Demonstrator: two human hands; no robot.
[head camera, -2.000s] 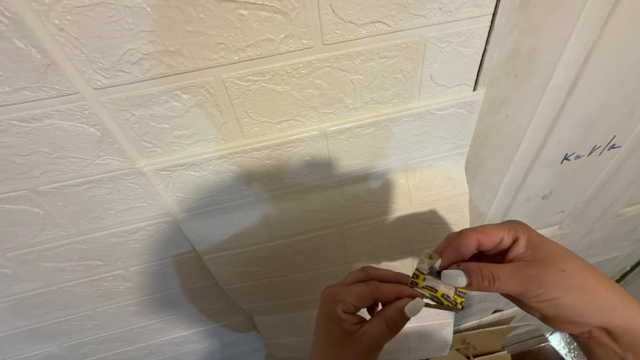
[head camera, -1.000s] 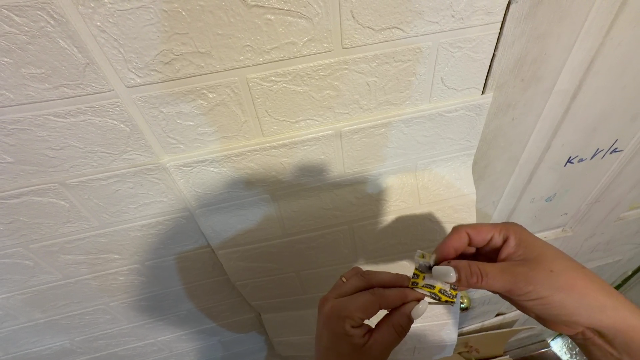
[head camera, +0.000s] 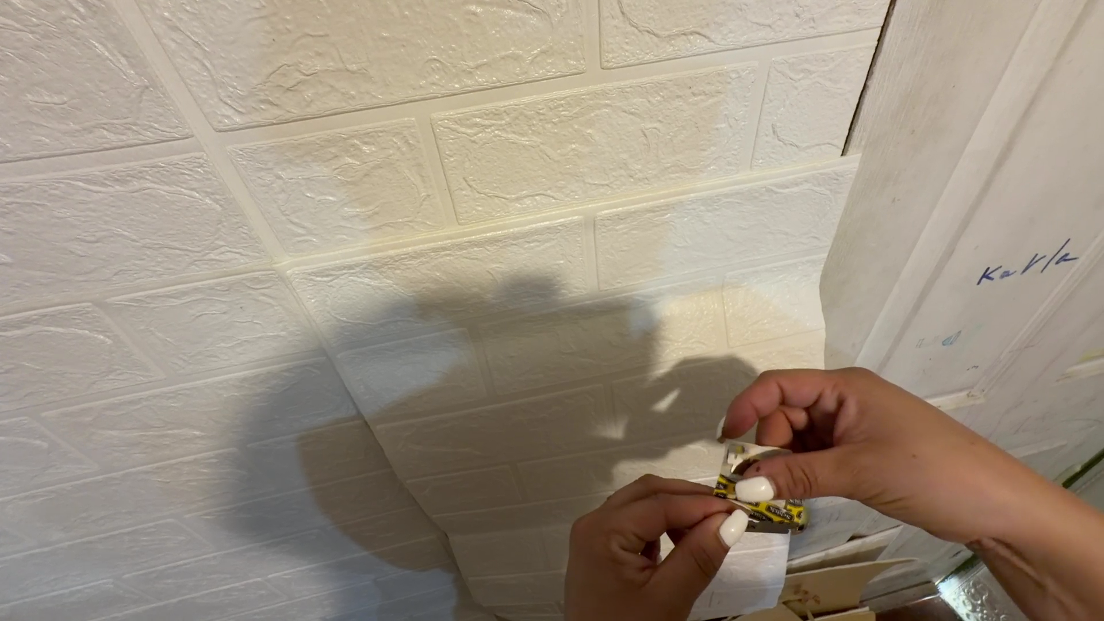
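Observation:
A small yellow-and-black printed wrapper or strip (head camera: 776, 515) is held between both hands at the lower right. My left hand (head camera: 660, 543) pinches its left end between thumb and fingers. My right hand (head camera: 819, 431) has its thumb on the upper part, where a pale, partly see-through flap (head camera: 740, 454) stands up. What lies inside or under the printed piece cannot be made out. Behind the hands is a white foam-like brick-pattern wall panel (head camera: 595, 142). Its lower sheet (head camera: 517, 414) has a loose-looking left edge and carries the shadow of the head and hands.
To the right stands a white panelled door or frame (head camera: 931, 241) with blue handwriting on it. Pieces of cardboard (head camera: 832, 586) lie below the hands, and a shiny, clear or metallic surface (head camera: 987, 591) shows at the lower right corner.
The fingers of my right hand have shifted on the small printed piece, and its pale flap now stands higher. My left hand keeps its pinch at the left end.

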